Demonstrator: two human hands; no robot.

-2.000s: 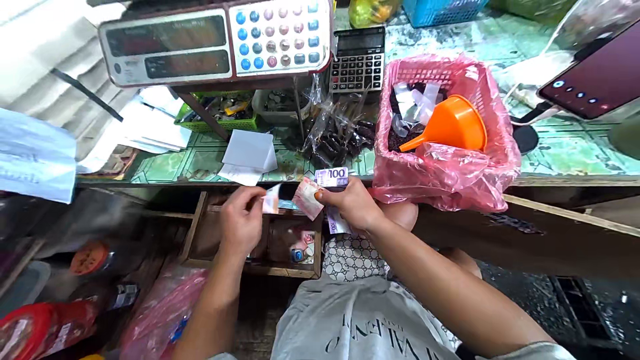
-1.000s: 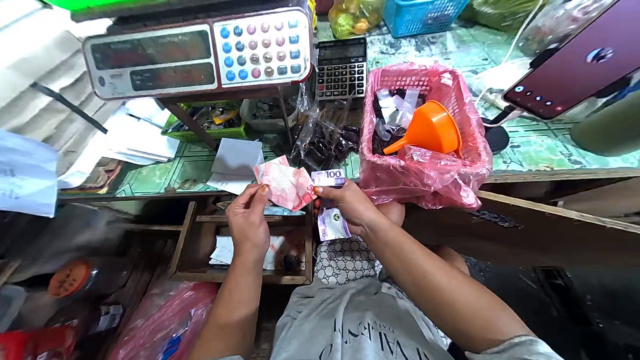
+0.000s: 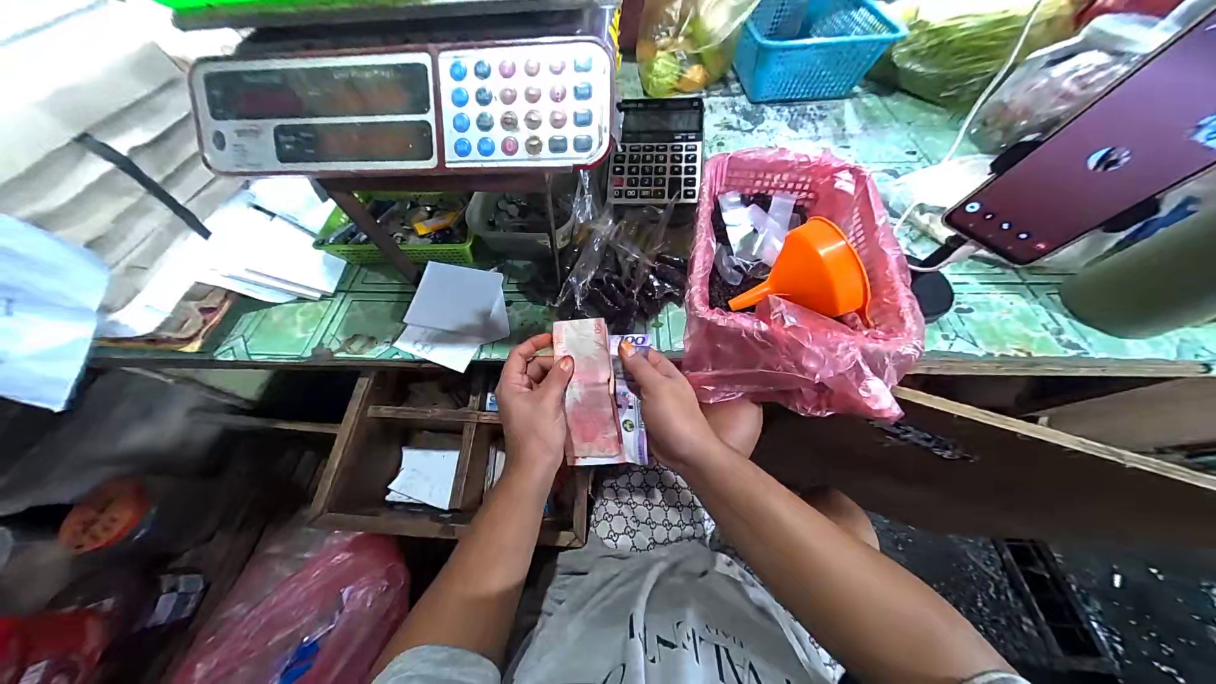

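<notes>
My left hand [image 3: 535,397] pinches the left edge of a reddish banknote [image 3: 591,404], its thumb on the note's face. The note stands lengthwise, unfolded but creased. Behind its right side, and partly covered by it, is a purple banknote [image 3: 632,418] marked 100, held between the thumb and fingers of my right hand [image 3: 670,404]. Both hands are close together over the front edge of the counter [image 3: 380,323]. Below them a wooden drawer [image 3: 353,446] with compartments is pulled out, and white papers [image 3: 424,477] lie in one compartment.
A digital scale [image 3: 404,109] stands at the back left, beside a calculator [image 3: 655,152]. On the right are a pink-lined basket [image 3: 807,366] with an orange funnel [image 3: 819,271] and a phone [image 3: 1092,161]. White paper sheets [image 3: 458,304] and dark plastic bags [image 3: 627,266] lie near my hands.
The reddish note, folded or bunched two seconds ago and spread wide one second ago, now stands lengthwise against the purple note. My hands have come closer together.
</notes>
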